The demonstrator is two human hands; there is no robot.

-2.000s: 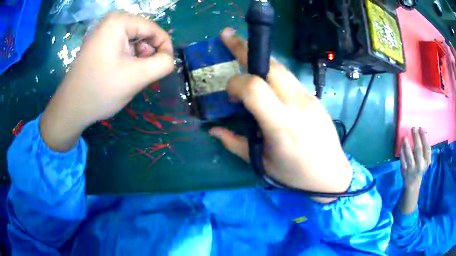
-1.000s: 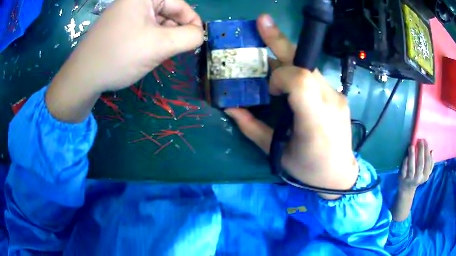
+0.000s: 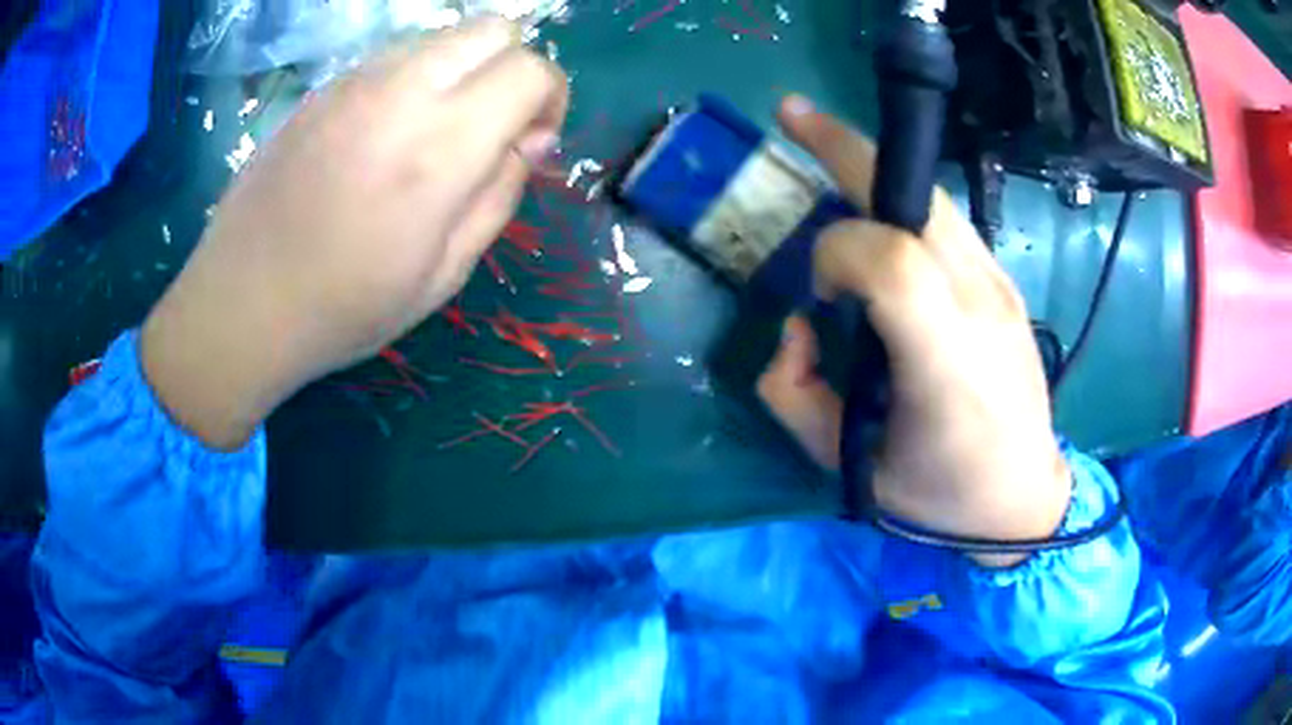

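Note:
My right hand (image 3: 949, 354) holds the black soldering iron (image 3: 914, 128), handle pointing up between thumb and fingers. The same hand holds the blue block with a pale band (image 3: 751, 206), now tilted on the bench. My left hand (image 3: 383, 213) is left of the block, fingers curled with fingertips near the upper end of the red lead wires (image 3: 539, 340). Whether it pinches something small is hidden. Several small white bits (image 3: 619, 255) lie between the hand and the block.
A clear plastic bag (image 3: 284, 31) lies behind my left hand. A blue bin (image 3: 71, 113) is at far left. The black soldering station (image 3: 1049, 113) with yellow top is at upper right, beside a pink mat (image 3: 1240, 298) with a red box (image 3: 1275, 177). Another person's blue sleeve (image 3: 1233, 538) shows at right.
The blue block has turned and tilted in my right hand, away from my left fingertips. White bits now show beside it. My left hand has moved slightly left, its back turned more to view.

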